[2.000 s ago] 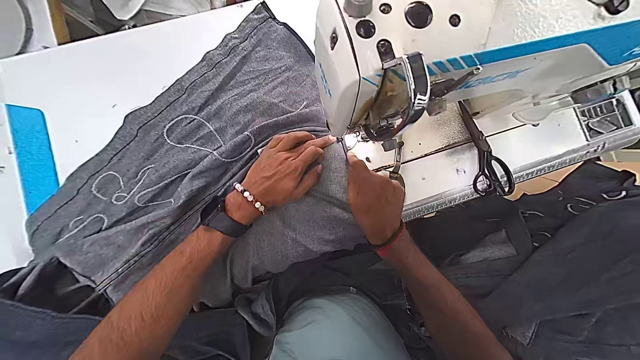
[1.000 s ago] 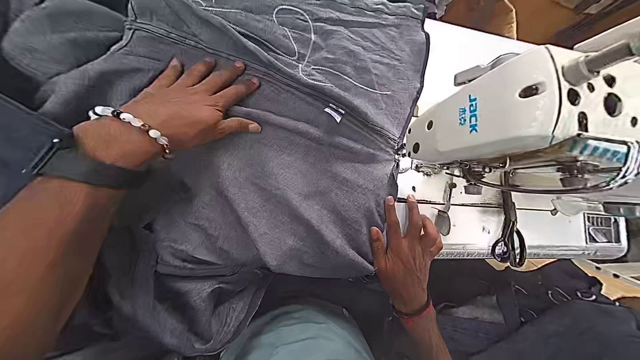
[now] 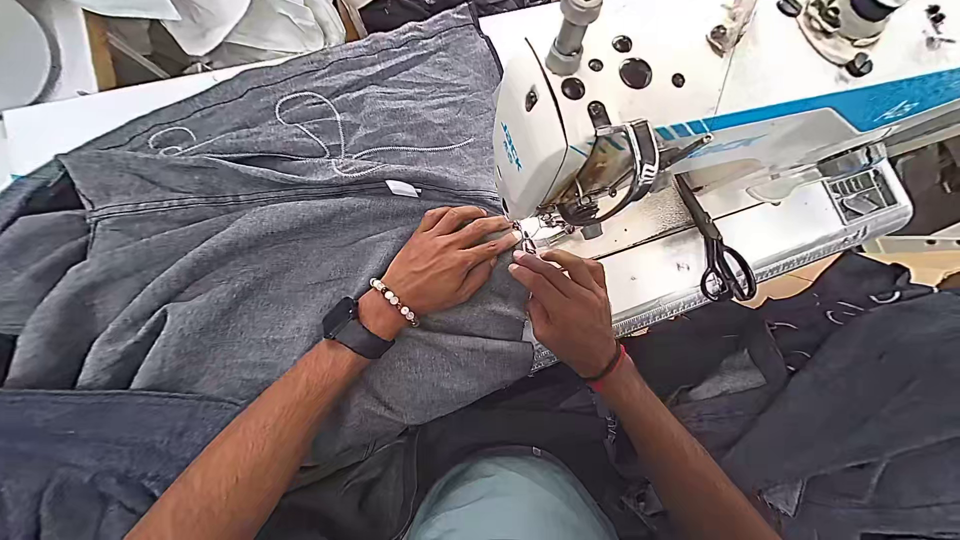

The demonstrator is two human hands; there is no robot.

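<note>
A grey denim-like garment [image 3: 247, 255] with a dark seam and a small white label [image 3: 403, 188] is spread left of the Jack sewing machine [image 3: 540, 135]. A loose white cord [image 3: 341, 150] lies on it. My left hand [image 3: 446, 262] rests flat on the cloth, its fingertips beside the presser foot [image 3: 529, 232]. My right hand [image 3: 566, 307] is at the garment's right edge, just in front of the foot, with its fingers bent; whether they pinch the cloth is hidden.
Black-handled scissors [image 3: 720, 262] lie on the machine bed [image 3: 660, 277], right of my right hand. Dark garments [image 3: 847, 420] are heaped at the lower right. White cloth [image 3: 255, 30] is bunched beyond the table at the upper left. My knee in light trousers [image 3: 514, 499] shows below.
My left hand has moved right across the garment to the presser foot. My right hand has come from the cloth's lower right edge up to the foot. The view has shifted.
</note>
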